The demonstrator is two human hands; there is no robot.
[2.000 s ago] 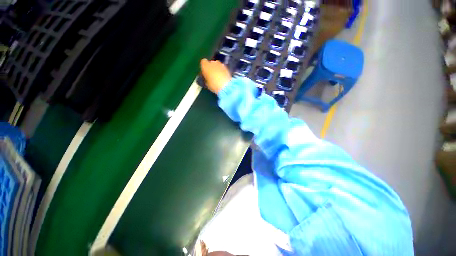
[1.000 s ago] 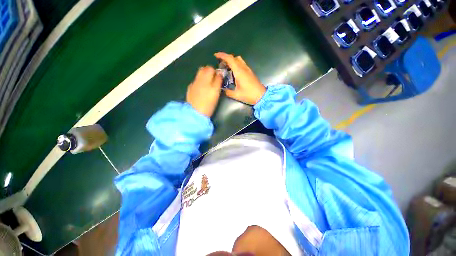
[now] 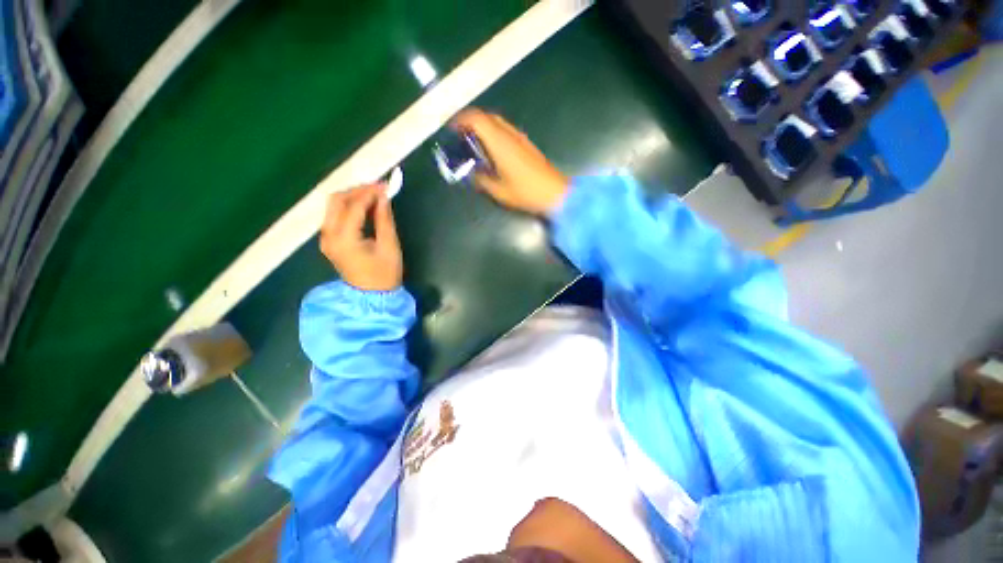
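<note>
My right hand (image 3: 508, 163) holds a small dark watch unit (image 3: 458, 158) with shiny silver-blue edges above the dark green bench, near the pale rail. The unit is slightly blurred. My left hand (image 3: 364, 234) is apart from it, to its left, and pinches a small white piece (image 3: 395, 183), apparently the wiping cloth, between its fingertips beside the rail. The black foam tray (image 3: 720, 141) at the upper right holds rows of similar units with small white slips beside several of them.
A pale solvent bottle (image 3: 209, 359) with a silver top is at the left of the bench (image 3: 495, 258). The pale rail (image 3: 297, 225) borders the green conveyor (image 3: 275, 110). A blue stool (image 3: 904, 148) is beside the tray. Cardboard boxes (image 3: 955, 451) stand at the lower right.
My right hand has come back from the tray area to the bench with a unit. Since one second ago my hands have separated, the left moving leftward with the white piece.
</note>
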